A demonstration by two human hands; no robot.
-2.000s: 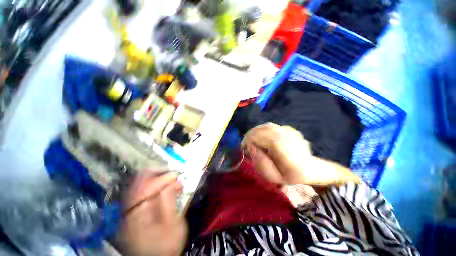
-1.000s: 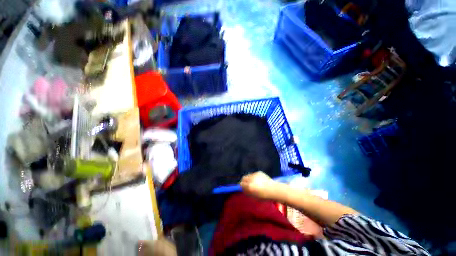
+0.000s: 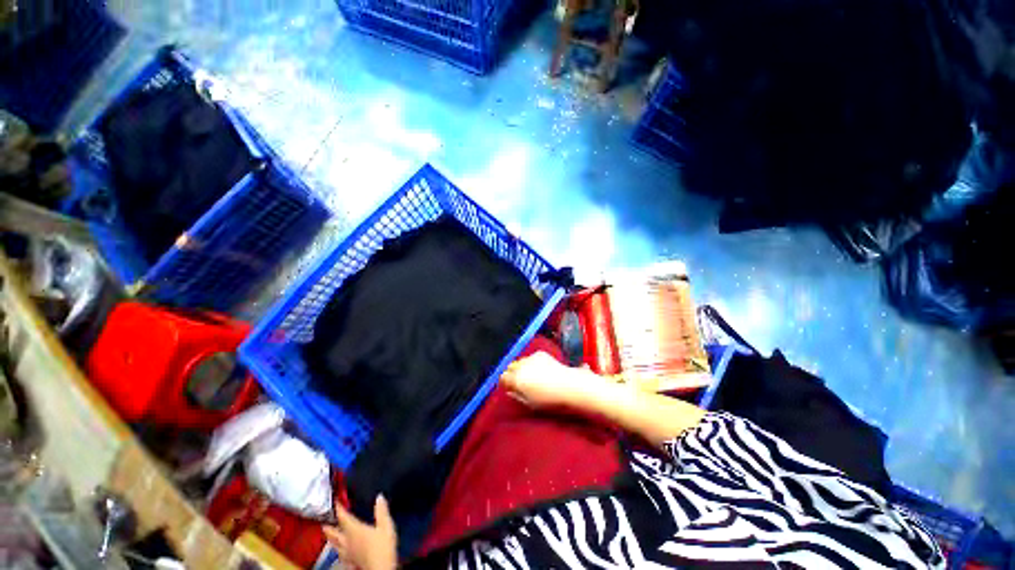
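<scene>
A blue slatted crate point(image 3: 292, 392) stands on the floor just in front of my lap. A pile of black garments point(image 3: 429, 306) fills it, and some black cloth hangs over its near left corner. My right hand point(image 3: 536, 381) is closed at the crate's near rim; its fingertips are partly hidden. My left hand point(image 3: 365, 539) is low in the picture, left of the dark red apron point(image 3: 523, 445), with fingers apart and nothing seen in it. Its wrist is cut off by the bottom edge.
A red plastic stool point(image 3: 156, 362) and white crumpled bags point(image 3: 287, 468) lie left of the crate, beside the table edge point(image 3: 111, 445). Another garment crate point(image 3: 239, 245) stands at upper left. A pale bundle with red point(image 3: 657, 323) and black cloth point(image 3: 796, 418) are at right.
The view has swung from the sewing table to the floor crates. My right hand has gone from near my lap to the crate rim. My left hand now shows clearly with fingers spread.
</scene>
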